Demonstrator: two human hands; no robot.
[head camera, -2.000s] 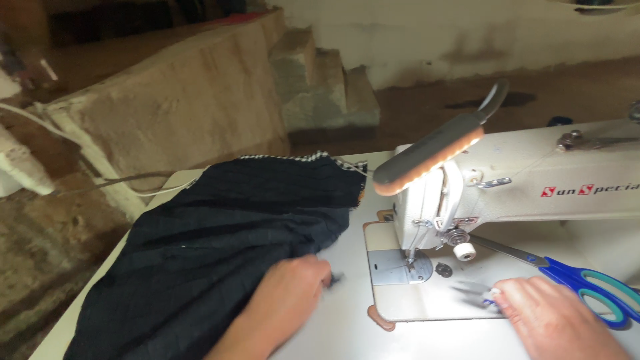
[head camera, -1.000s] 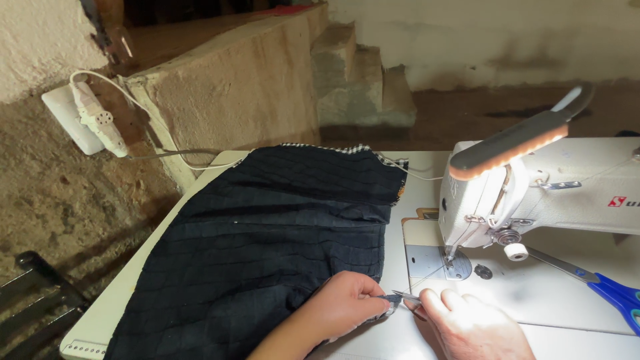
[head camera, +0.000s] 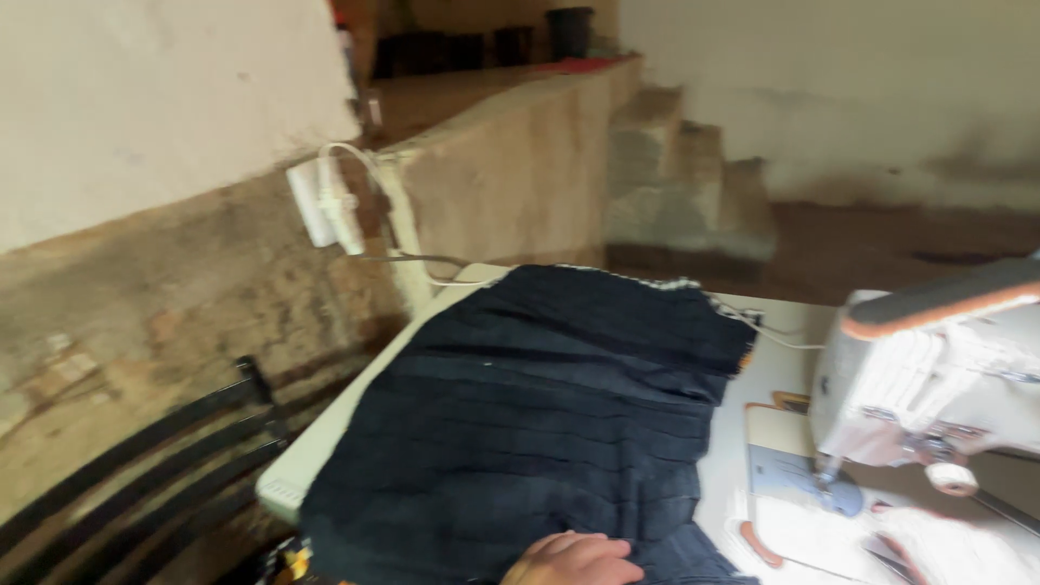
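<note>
A dark fabric piece with a black-and-white edge (head camera: 520, 406) lies over the left part of the white sewing table (head camera: 325, 451). At the bottom edge of the view, my left hand (head camera: 575, 559) rests on or just over the cloth, its fingers loosely bent; what is under them is hidden. My right hand (head camera: 946, 540), overexposed and blurred, is beside the needle plate (head camera: 800, 479), with a dark, thin metal tool (head camera: 894, 561) at its fingers. The industrial sewing machine (head camera: 886, 390) stands above it, under a lit lamp (head camera: 951, 296).
Part of a dark scissor blade (head camera: 1007, 516) shows at the right edge. A black slatted chair (head camera: 154, 455) stands left of the table. A white cord (head camera: 447, 283) runs from the wall socket (head camera: 313, 203) behind the cloth. Concrete steps (head camera: 691, 171) are farther back.
The view has swung left and up. My two hands, together over the cloth's edge a second ago, are now apart, the left on the fabric and the right near the needle plate.
</note>
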